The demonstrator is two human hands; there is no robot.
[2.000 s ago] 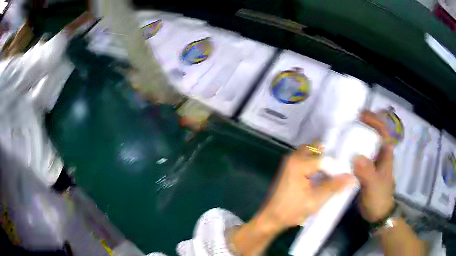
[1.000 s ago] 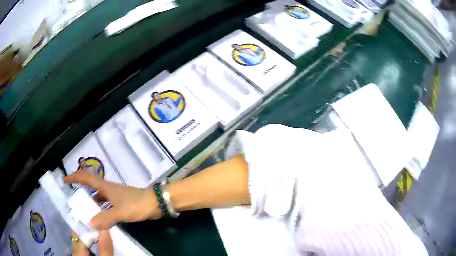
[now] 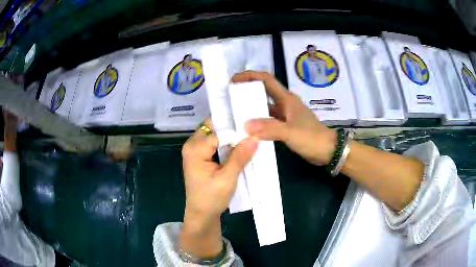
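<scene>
A white inner tray (image 3: 267, 190) is held upright over the ledge, in front of the row of boxes. It looks folded or bent, with long narrow faces. My left hand (image 3: 211, 169), with a ring, grips it from the left, thumb on its middle. My right hand (image 3: 292, 122), with bracelets at the wrist, grips its upper right part. Behind it stands an open box base (image 3: 256, 52), partly hidden by the tray and my right hand. A box lid (image 3: 183, 107) with a round blue-and-yellow emblem lies left of that base.
More lids (image 3: 319, 88) and bases with trays (image 3: 371, 94) line the belt on both sides. A green ledge (image 3: 156, 182) runs in front of me. A pale metal post (image 3: 47, 112) crosses the left. A person's white sleeve (image 3: 10, 182) is at far left. White trays (image 3: 347, 229) lie at lower right.
The view has turned, so the box row now runs across the picture. Both hands, still on the white tray, have come from the lower left to the centre.
</scene>
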